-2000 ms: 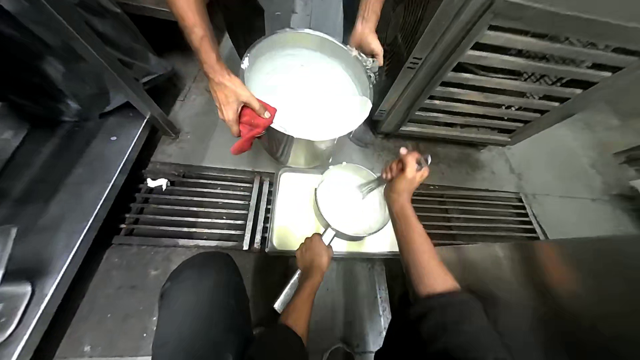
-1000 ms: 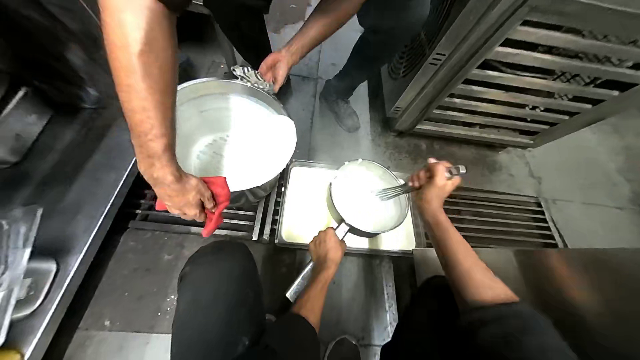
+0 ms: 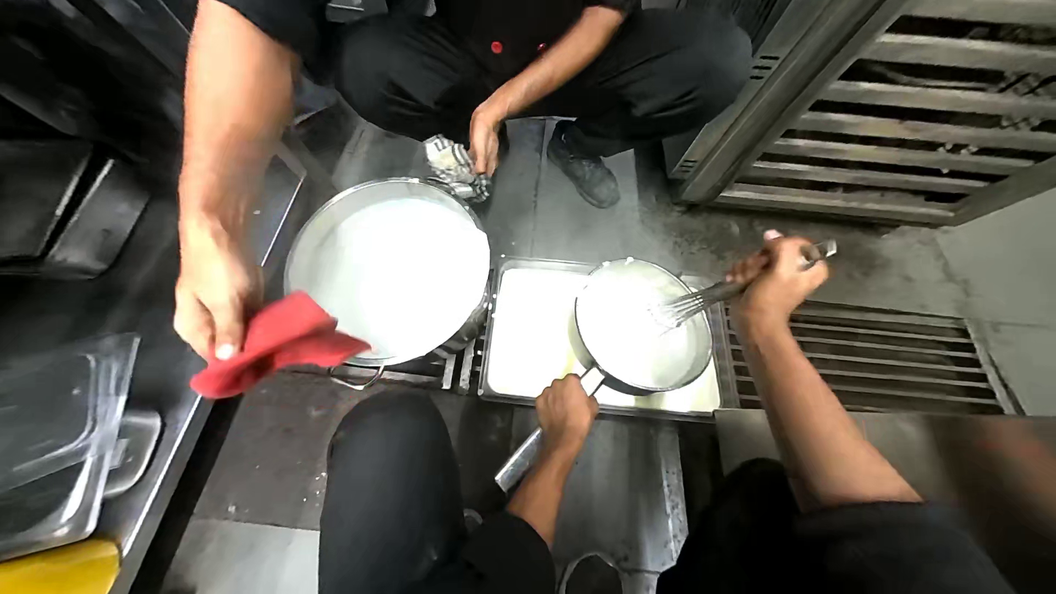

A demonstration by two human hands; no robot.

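Note:
My left hand [image 3: 567, 406] grips the metal handle of a saucepan [image 3: 643, 326] that holds white liquid. Below that pan lies a rectangular metal tray [image 3: 528, 330], also with pale liquid in it. In my right hand [image 3: 780, 280] is a wire whisk [image 3: 701, 302], its wires dipping into the saucepan. Left of the tray stands a large metal pot [image 3: 388, 272] of white liquid. A co-worker crouches opposite, one hand holding a red cloth [image 3: 280, 342] beside the pot, the other at a checked cloth [image 3: 454, 167] by the pot's far rim.
Floor drain grates [image 3: 866, 355] run beside the tray. A slatted metal rack [image 3: 899, 132] stands at upper right. On the left is a metal counter [image 3: 177, 445] with a clear plastic container [image 3: 70, 429] and something yellow [image 3: 62, 569]. The co-worker's shoe [image 3: 582, 169] is beyond the tray.
The co-worker has crouched down. The large pot, held over the tray two seconds ago, now stands to its left, and the red cloth is off it. My hands keep hold of saucepan and whisk.

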